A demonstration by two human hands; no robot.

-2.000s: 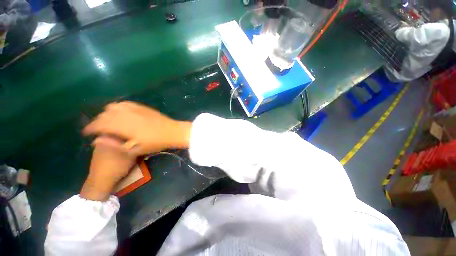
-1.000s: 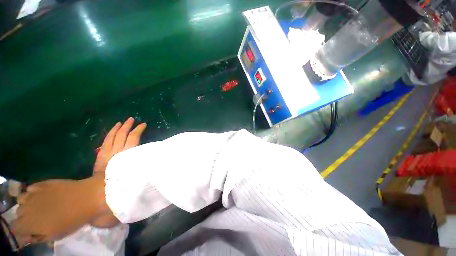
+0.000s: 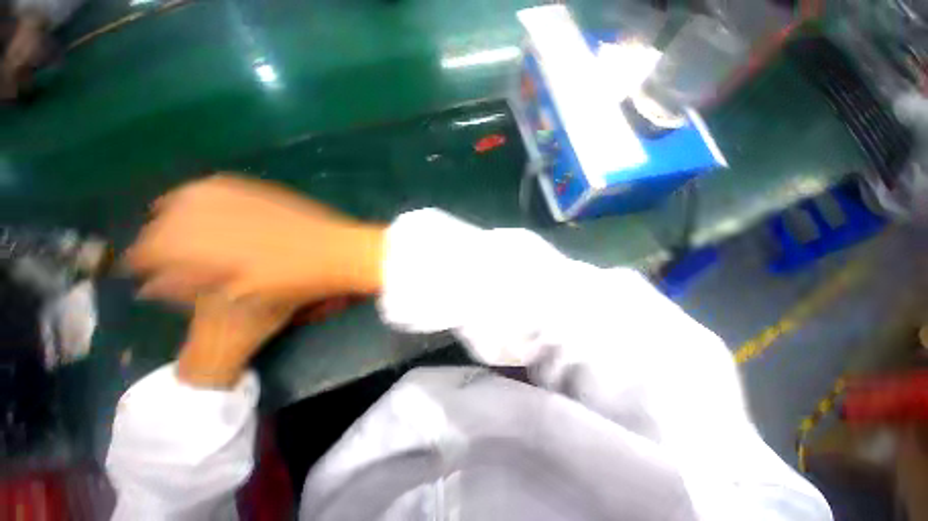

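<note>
My right hand (image 3: 254, 239) comes in from the right in a white sleeve and lies over my left hand, blurred by motion. My left hand (image 3: 226, 336) is below it, with its fingers mostly hidden. I cannot tell whether either hand holds anything. A bit of the orange-red edge of the plate (image 3: 324, 308) shows beside my hands; the rest is covered. Both hands are above the green bench mat (image 3: 407, 183).
A blue and white control box (image 3: 595, 122) stands at upper right with a clear container (image 3: 700, 63) on it. A flat red piece (image 3: 489, 142) lies left of the box. Blurred items, one white (image 3: 69, 321), lie at far left. Part of a person shows at top left.
My right hand has moved from the far left back over my left hand. The view has shifted and blurred, and part of the orange-red edge shows again.
</note>
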